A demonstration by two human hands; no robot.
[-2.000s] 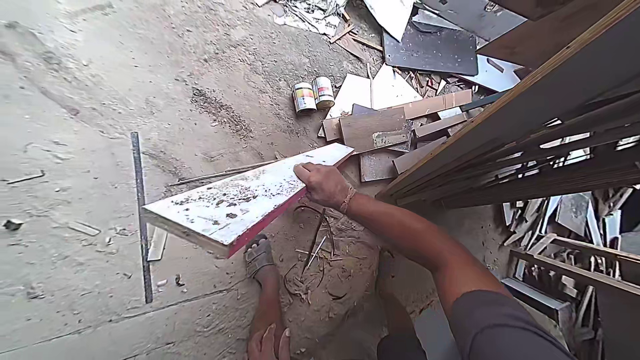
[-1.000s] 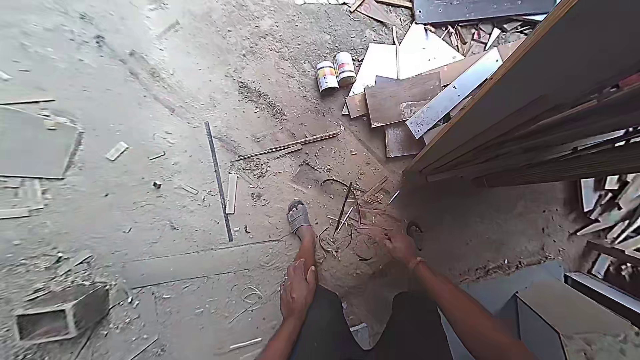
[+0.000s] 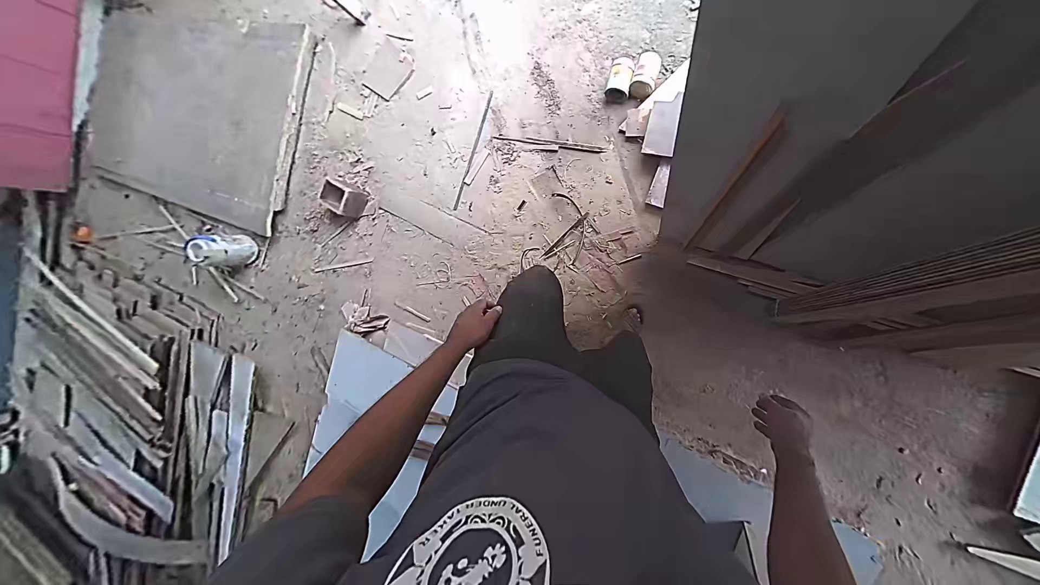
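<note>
My left hand (image 3: 474, 325) rests by my thigh with its fingers curled, touching the dark trousers (image 3: 528, 313); nothing shows in it. Out to the right, my right hand (image 3: 784, 421) hangs over the dirt floor, holding nothing, its fingers loosely bent and a little apart. Ahead of my knees lie thin sticks and curled strips (image 3: 573, 236) on the ground. Pale blue-grey panels (image 3: 357, 390) lie beneath and beside my left arm.
Large boards (image 3: 812, 106) lean at the right. Two cans (image 3: 632, 77) stand by pale board offcuts (image 3: 665, 126). Stacked wood strips (image 3: 106, 357) fill the lower left, near a white-and-blue container (image 3: 221, 251). A flat panel (image 3: 199, 122) and a hollow block (image 3: 343, 197) lie farther ahead.
The white board with the red edge, held two seconds ago, is no longer in my hands. My right hand has moved out to the side. The view has swung strongly.
</note>
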